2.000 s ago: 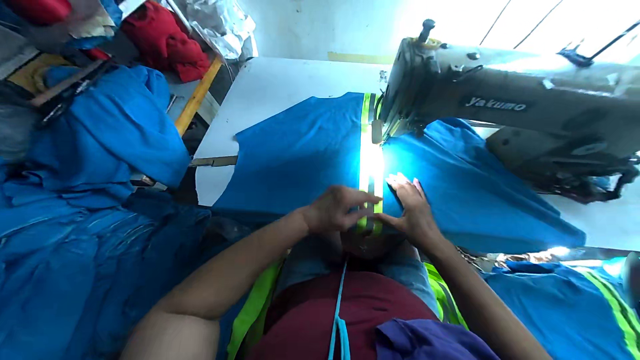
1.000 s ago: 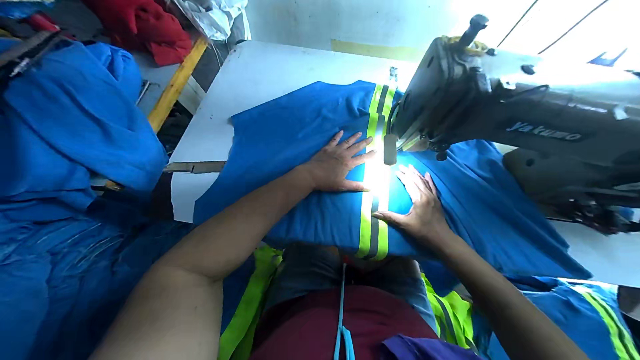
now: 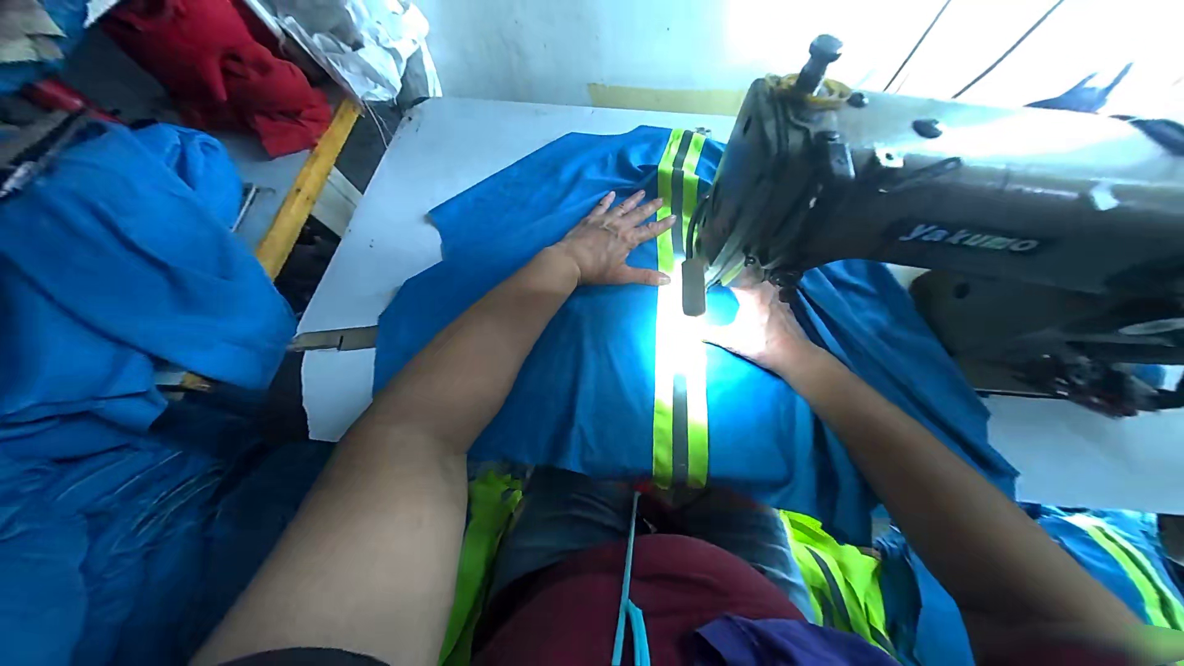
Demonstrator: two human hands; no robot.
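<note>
A blue fabric piece [image 3: 573, 370] lies on the white sewing table, with a yellow-green and grey reflective tape [image 3: 680, 416] running down it under the head of a Yakumo sewing machine [image 3: 869, 185]. My left hand [image 3: 615, 242] rests flat on the cloth, fingers spread, fingertips at the tape's left edge. Just right of the tape, beside the needle area, my right hand [image 3: 758, 319] lies on the cloth; its fingers are partly hidden by the machine head and washed out by the lamp's glare. The needle itself cannot be made out.
Blue cloth [image 3: 129, 268] is heaped at the left, near red fabric [image 3: 222, 65], a white plastic bag [image 3: 365, 42] and a yellow wooden bar [image 3: 305, 190]. Yellow-green fabric [image 3: 837, 573] hangs by my lap. More blue cloth with reflective tape [image 3: 1110, 555] lies at the lower right.
Two seconds ago my left hand was at the tape near the table's front edge; now it lies farther back on the cloth. My right hand has also moved back, in beside the machine head.
</note>
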